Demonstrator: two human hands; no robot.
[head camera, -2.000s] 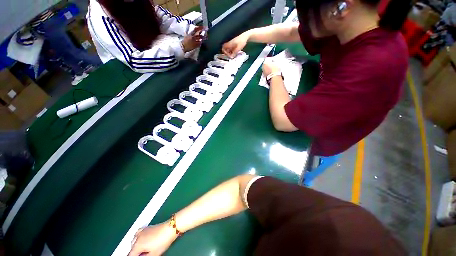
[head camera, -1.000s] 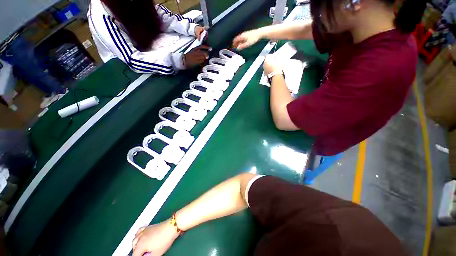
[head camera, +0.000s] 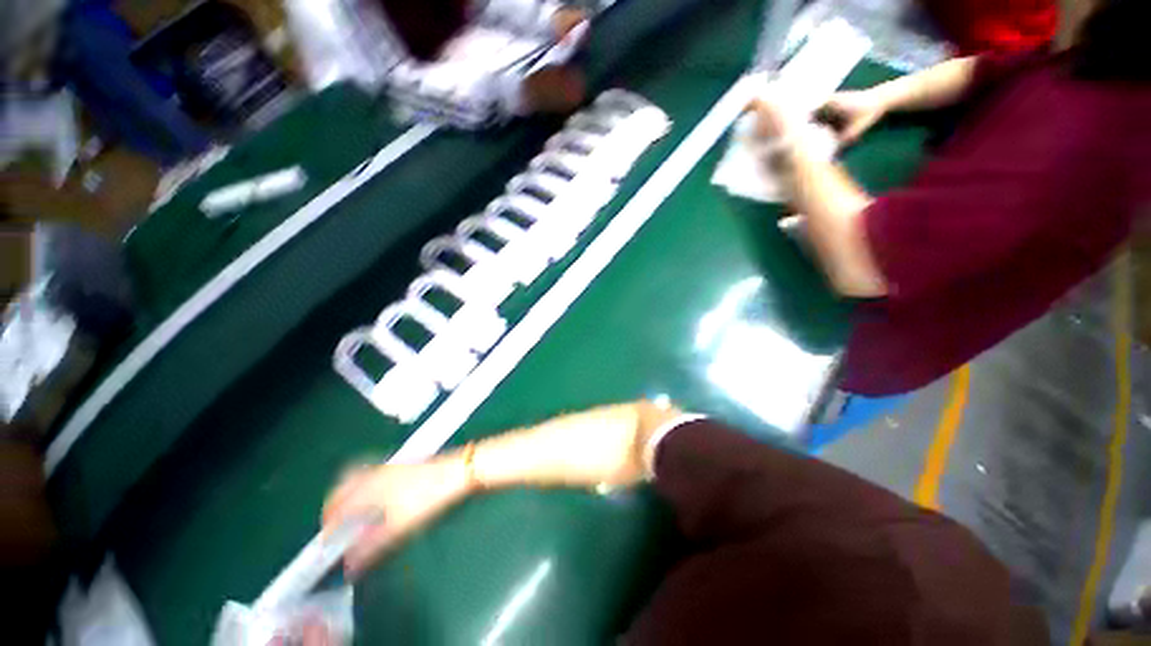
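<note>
A long row of white loop-shaped plastic units (head camera: 505, 259) lies on the green belt, along the white edge strip (head camera: 606, 246). My left hand (head camera: 391, 505) is over the strip below the row, blurred, fingers pointing down; I cannot tell whether it grips anything. Pinkish fingers, apparently my right hand (head camera: 307, 631), show at the bottom edge beside a thin white sheet or sleeve (head camera: 240, 623); the rest is cut off, and its grip is unclear. Another white piece (head camera: 104, 616) is at the lower left, blurred.
A person in a maroon shirt (head camera: 997, 240) at the upper right handles white sheets (head camera: 754, 167) on the green worktop (head camera: 593, 379). Across the belt a person in a white jacket (head camera: 473, 76) works. A white roll (head camera: 253, 191) lies beyond the belt's far strip.
The view has shifted and blurred. My left hand has moved up from the bottom edge; fingers and white material have appeared below it. The neighbour's hand has drawn back from the row to the sheets.
</note>
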